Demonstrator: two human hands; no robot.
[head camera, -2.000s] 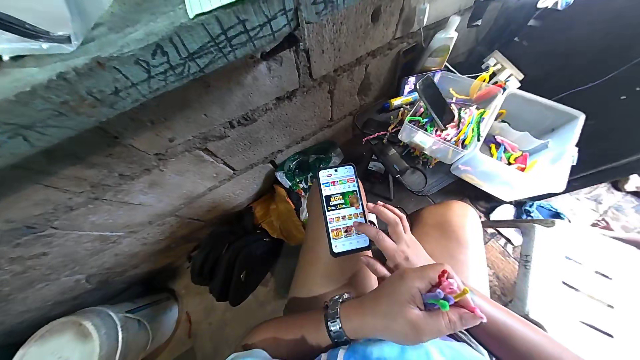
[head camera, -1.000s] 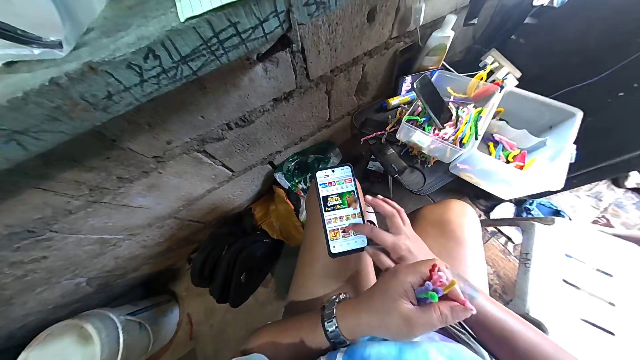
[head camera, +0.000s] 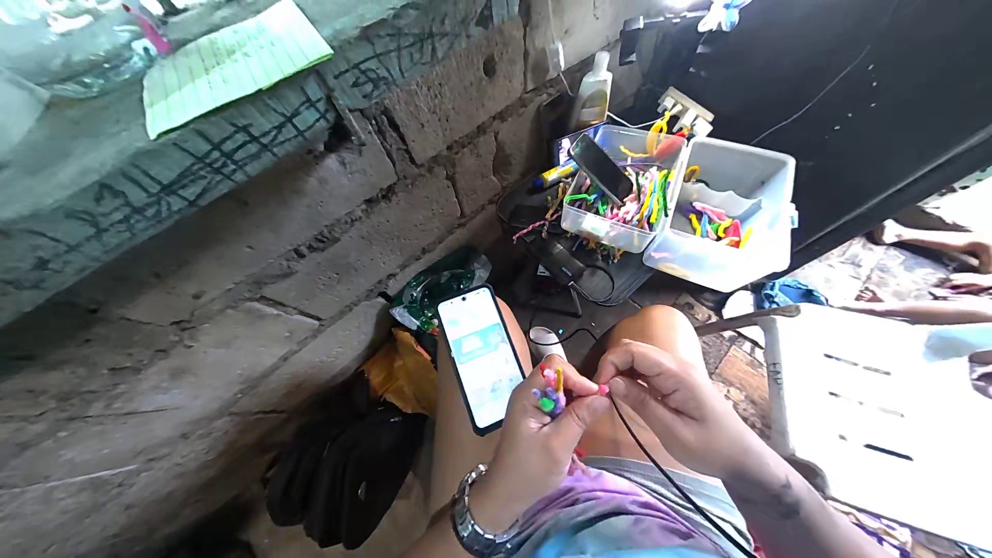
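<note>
My left hand (head camera: 542, 434), with a metal watch (head camera: 473, 511) on the wrist, holds a cluster of small bright twisted pieces (head camera: 550, 394) in pink, yellow, green and purple. Thumb and fingertips of that hand grip a small pink piece (head camera: 602, 390). Against it, my right hand (head camera: 659, 395) pinches with thumb and index finger, next to a thin black cord (head camera: 659, 465) that runs down to the lower right. Whether the cord is held is unclear. A smartphone (head camera: 482, 356) with a lit screen lies on my left thigh, left of both hands.
Ahead, a clear plastic box (head camera: 612, 229) holds many coloured strips and a dark phone (head camera: 601, 169); its neighbour (head camera: 717, 271) holds fewer. A bottle (head camera: 593, 93) and a power strip (head camera: 686, 108) stand behind. Block wall at left, black bags (head camera: 349, 473) below, white slatted chair (head camera: 876, 403) at right.
My right hand has left the smartphone and come to the pink piece at my left hand's fingertips. The phone's screen shows a different, paler page. The black cord now shows between my hands.
</note>
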